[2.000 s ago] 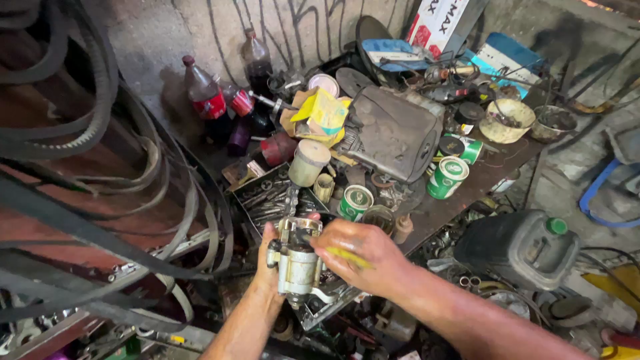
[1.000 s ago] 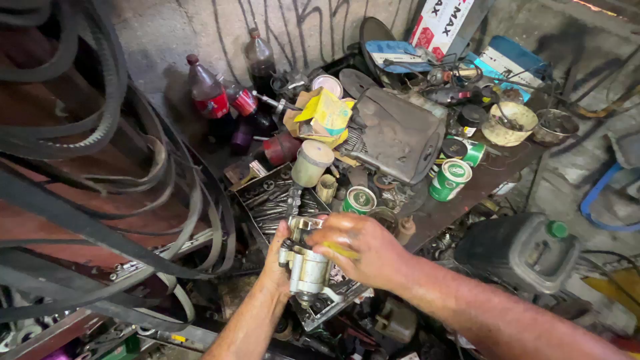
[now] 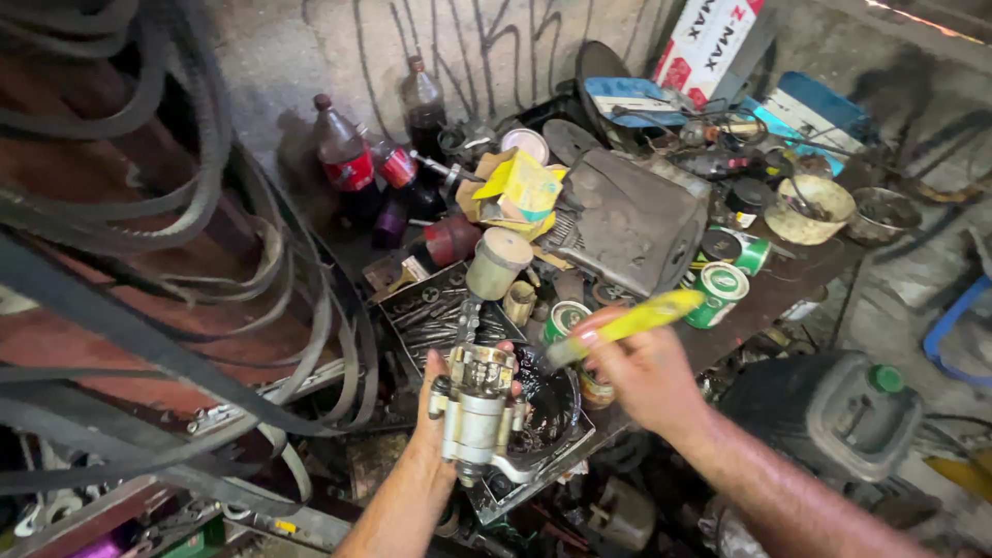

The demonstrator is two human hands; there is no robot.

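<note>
My left hand [image 3: 434, 418] holds a metal machine part with a cylindrical body [image 3: 474, 422], upright, its toothed upper end facing up. In my right hand [image 3: 647, 372] is a yellow-handled brush [image 3: 643, 316], slightly blurred, its dark bristle end pointing down and left. Those bristles are above a round dark bowl of black grease or oil [image 3: 546, 403], just right of the metal part. Behind the part, a metal tray [image 3: 418, 298] holds many drill bits or similar small tools. A gun-like tool with a pale cup [image 3: 497, 263] lies over that tray.
Green cans [image 3: 719, 294], a dusty grey case [image 3: 628, 217] and a yellow carton [image 3: 518, 190] crowd the bench. Bottles of dark liquid [image 3: 345, 159] stand by the wall. Black belts [image 3: 194, 341] hang at left. A dark jerrycan [image 3: 829, 411] with a green cap is at right.
My right hand has moved right, away from the metal part, with the brush, uncovering the black bowl. My left hand still holds the part.
</note>
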